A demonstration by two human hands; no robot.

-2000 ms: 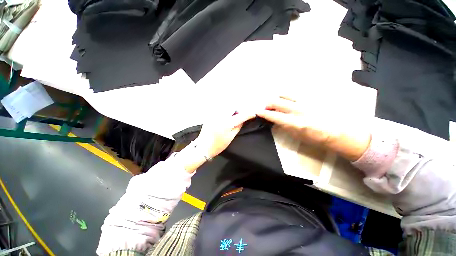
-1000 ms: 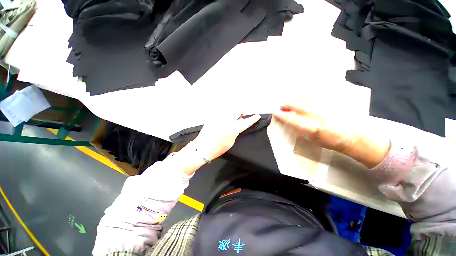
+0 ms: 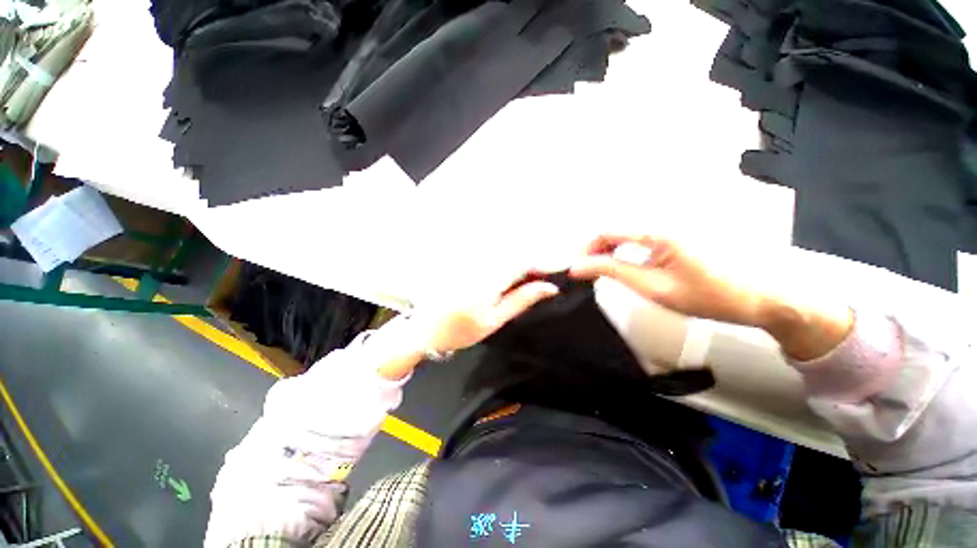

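A black fabric panel [image 3: 573, 326] hangs over the near edge of the white table, in front of the black apron, and is hard to tell from it. My left hand [image 3: 471, 316] pinches the panel's upper edge from the left. My right hand [image 3: 654, 273] pinches the same edge at its right end, with thumb and forefinger close together. The hands are a short gap apart. The panel's lower part is dark and its outline there cannot be told.
The white table [image 3: 514, 171] holds black fabric piles at the left [image 3: 257, 118], middle [image 3: 450, 91] and right [image 3: 878, 161]. A box of black pieces [image 3: 289, 316] stands below left. A green frame [image 3: 96, 294] carries white paper [image 3: 66, 227]. Something blue [image 3: 750, 460] shows under the table.
The dark strip that stuck out to the left along the table edge is gone from there. The panel's edge sits slightly lower between the hands, and its lower right corner has moved right.
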